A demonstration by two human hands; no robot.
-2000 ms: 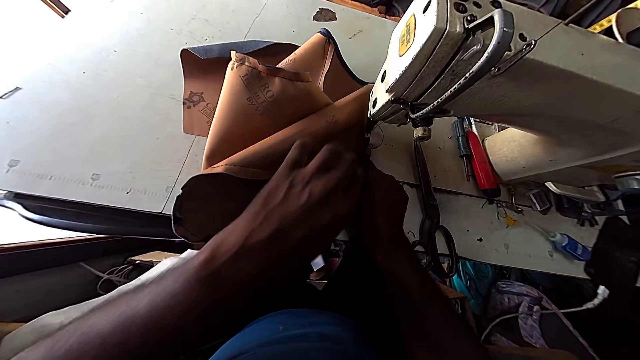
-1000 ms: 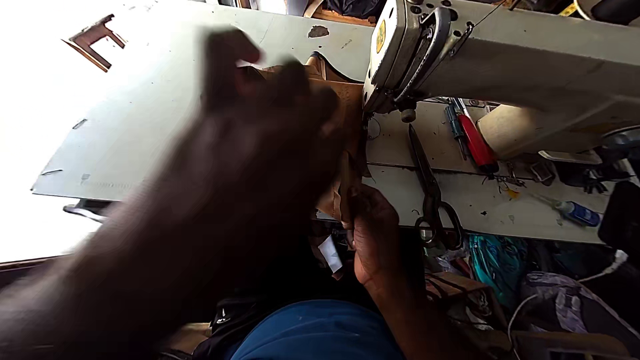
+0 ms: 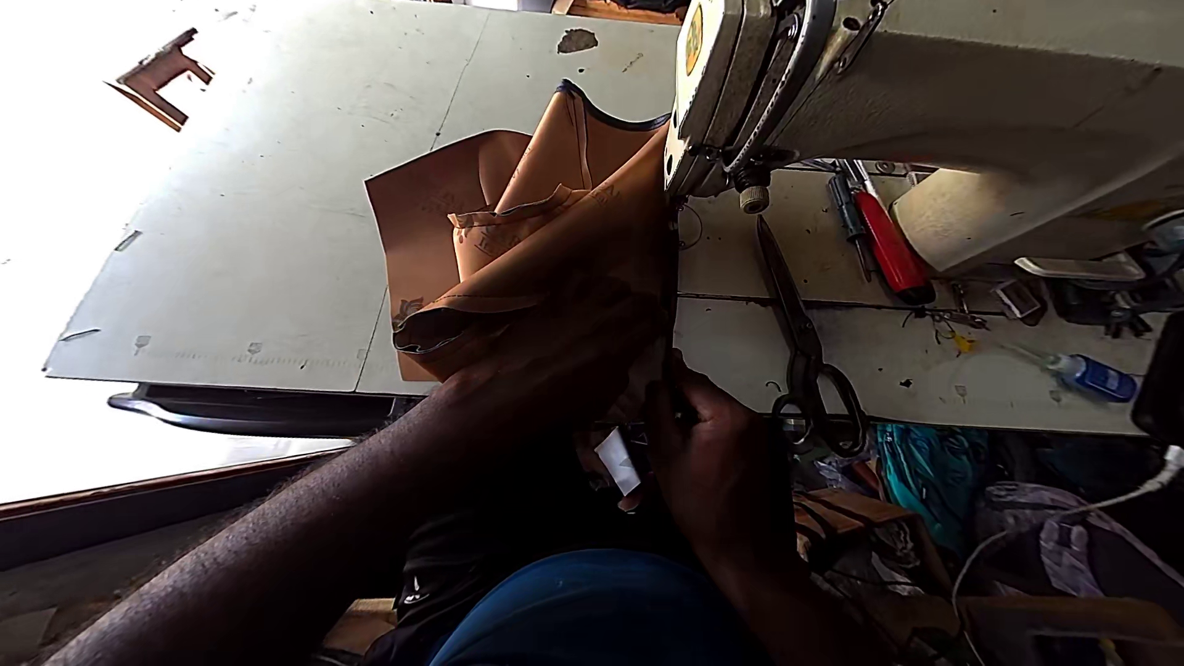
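Observation:
Folded brown sheet material (image 3: 573, 231), printed and stitched, with a dark edging, lies on the white table under the head of a sewing machine (image 3: 721, 102). My left hand (image 3: 592, 342) rests on the material near its right edge, in deep shade; its fingers are hard to make out. Below the machine head, my right hand (image 3: 698, 416) pinches the dark near edge of the material between thumb and fingers. The needle area is mostly hidden behind the machine head.
Black-handled scissors (image 3: 805, 351) lie right of my right hand. Beyond them are a red-handled tool (image 3: 888, 240), a blue-handled screwdriver (image 3: 846, 217) and a small blue bottle (image 3: 1096, 377). A brown notched piece (image 3: 162, 79) lies at the far left.
My left hand was raised and blurred over the material one second ago; it is now down on it. The folds of the material lie differently than two seconds ago.

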